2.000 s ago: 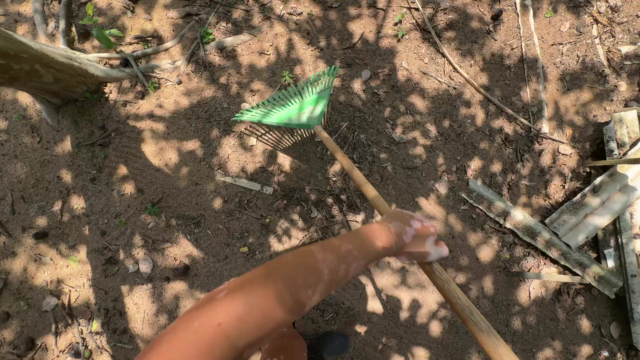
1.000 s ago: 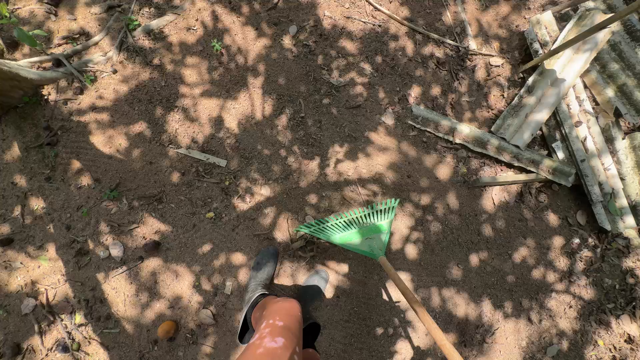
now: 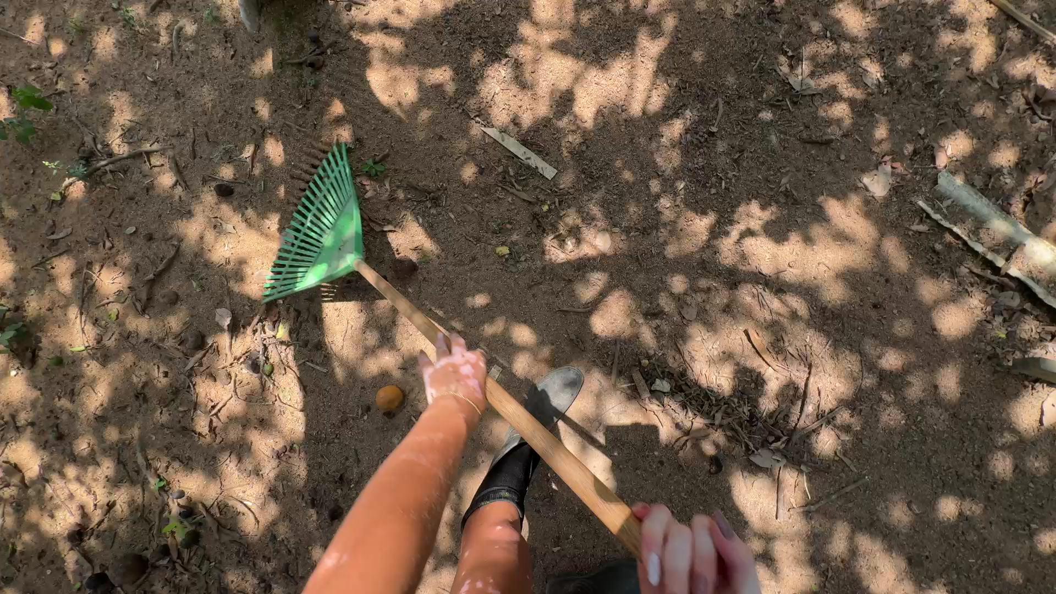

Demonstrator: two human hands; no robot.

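A green plastic leaf rake (image 3: 326,235) with a wooden handle reaches from the upper left down to the lower right. Its fan of tines is over the soil at the left, and a tined shadow falls beside it. Partway along the handle, my left hand (image 3: 455,375) grips the wood, with a thin bracelet at the wrist. Nearer the handle's end, my right hand (image 3: 691,551) is closed round it at the bottom edge. Dry leaves and twigs (image 3: 742,421) lie heaped on the ground right of the handle.
My boot (image 3: 532,421) stands beneath the handle. An orange round fruit (image 3: 389,398) lies left of my left hand. A flat pale strip (image 3: 520,153) is on the soil above. A weathered curved slab (image 3: 1002,235) lies at the right edge, and small green plants grow at the left.
The view has shifted strongly. The rake head, below the flat strip and near the boots a second ago, is now left of that strip. Both hands are now in view on the handle.
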